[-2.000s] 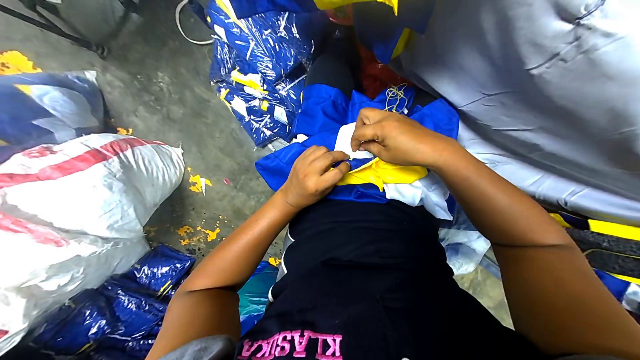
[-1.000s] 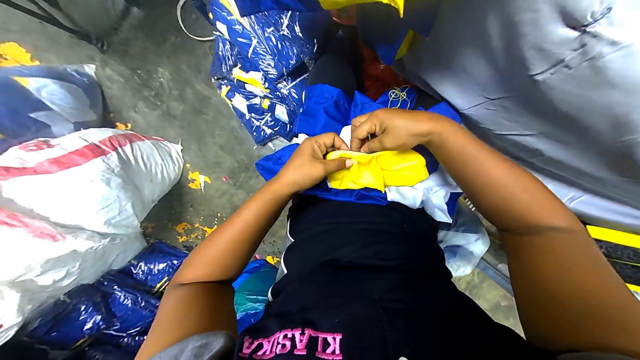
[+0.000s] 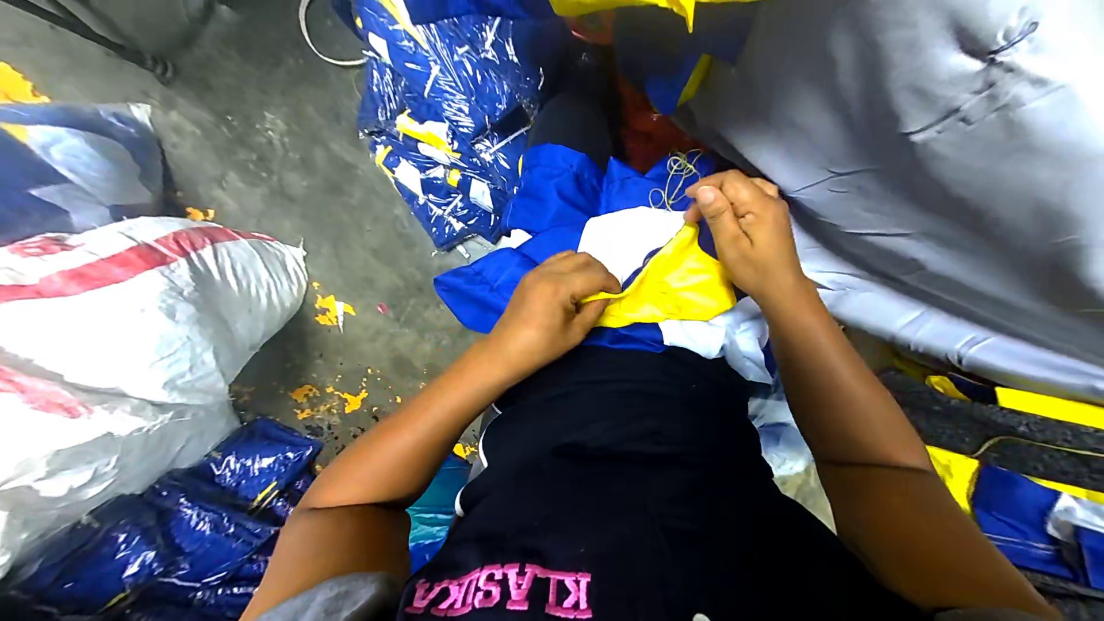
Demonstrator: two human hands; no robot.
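Observation:
On my lap lies a bundle of blue fabric [image 3: 552, 194] with white and yellow panels. My left hand [image 3: 556, 306] pinches the left edge of the yellow fabric [image 3: 681, 285] between thumb and fingers. Higher up and to the right, my right hand [image 3: 746, 224] has its fingertips closed at the upper corner of that yellow piece, whose edge runs taut between the hands. A white panel [image 3: 625, 246] lies just beyond this edge, with a dark blue strip beside it. Loose thin yellowish thread [image 3: 677, 177] lies tangled near my right fingertips.
White woven sacks with red stripes [image 3: 172, 336] bulge at the left. Blue plastic-wrapped packages [image 3: 457, 112] with fabric scraps lie ahead, more at lower left. A large grey cloth-covered bulk [image 3: 880, 112] borders the right. Yellow scraps [image 3: 332, 310] litter the concrete floor.
My hands, close together before, have moved apart, the right one up and to the right. The yellow fabric's edge is now stretched between them, and more of the white panel shows.

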